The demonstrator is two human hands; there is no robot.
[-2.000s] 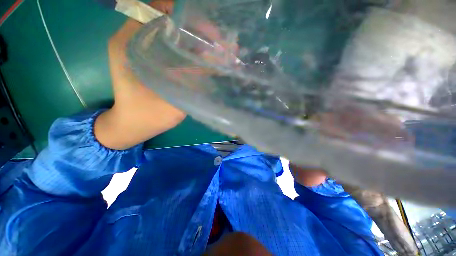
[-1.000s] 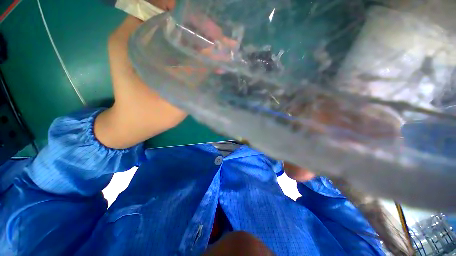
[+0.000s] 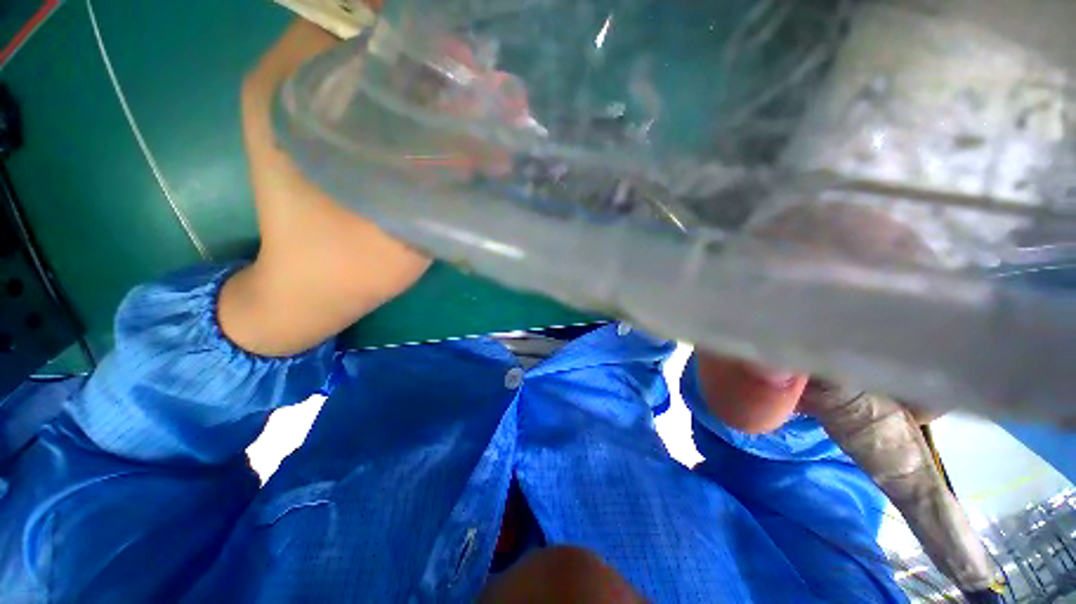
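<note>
A clear plastic hood lies blurred across the view and covers most of the work. My left hand reaches under it, holding tweezers with a pale-taped middle. Its fingers show pinkish through the plastic. A dark, blurred workpiece is seen through the hood beside those fingers. My right hand is mostly behind the hood rim, on a soldering iron with a worn, taped handle. A thin metal line near the workpiece may be its tip; contact cannot be told.
A green bench mat lies under the work, with a thin pale cord on it. A pale block shows through the hood at upper right. Dark equipment stands at the left edge. Shiny metal parts are at lower right.
The hood rim and my left hand appear slightly further left. My right hand and the iron handle have shifted, and more of both shows below the hood. Both tools remain held.
</note>
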